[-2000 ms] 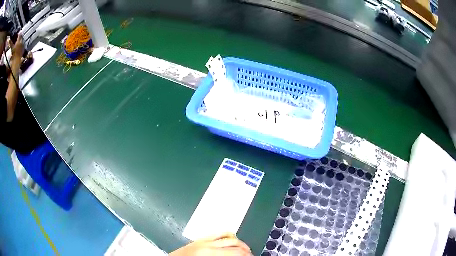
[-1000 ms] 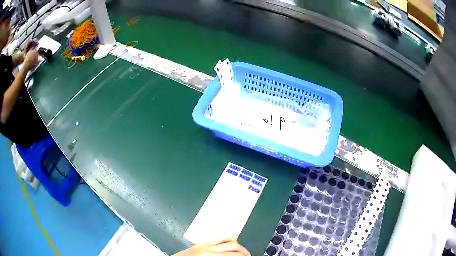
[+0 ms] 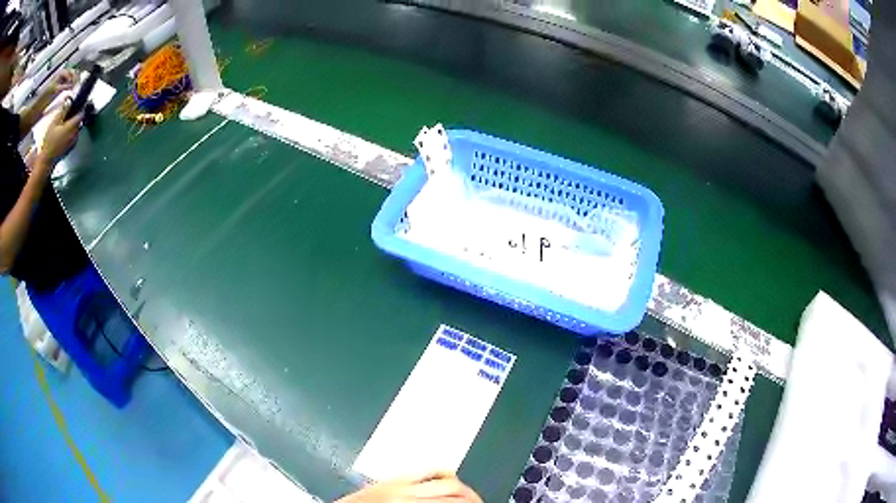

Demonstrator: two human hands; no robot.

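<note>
One hand, by its side my left hand (image 3: 418, 490), is cut off by the bottom edge at the lower end of the label sheet; its fingertips and what they hold are hidden. My right hand is not in view. The white label sheet (image 3: 427, 413) lies flat on the green bench, with small blue labels at its far end. To its right lies the clear pad sheet (image 3: 644, 432) with rows of round black pads (image 3: 580, 376). The long white perforated strip (image 3: 714, 427) lies across the pad sheet's right part.
A blue basket (image 3: 511, 295) with clear bags and white paper stands beyond the sheets. White foam trays (image 3: 825, 403) are at right; another white piece (image 3: 251, 478) is at bottom left. Orange bands (image 3: 162, 74) lie farther left. A seated person (image 3: 44, 216) holds a dark object.
The view has shifted slightly. The other person has raised a dark object. My visible hand stays by the label sheet's lower end; the sheets and basket lie as before.
</note>
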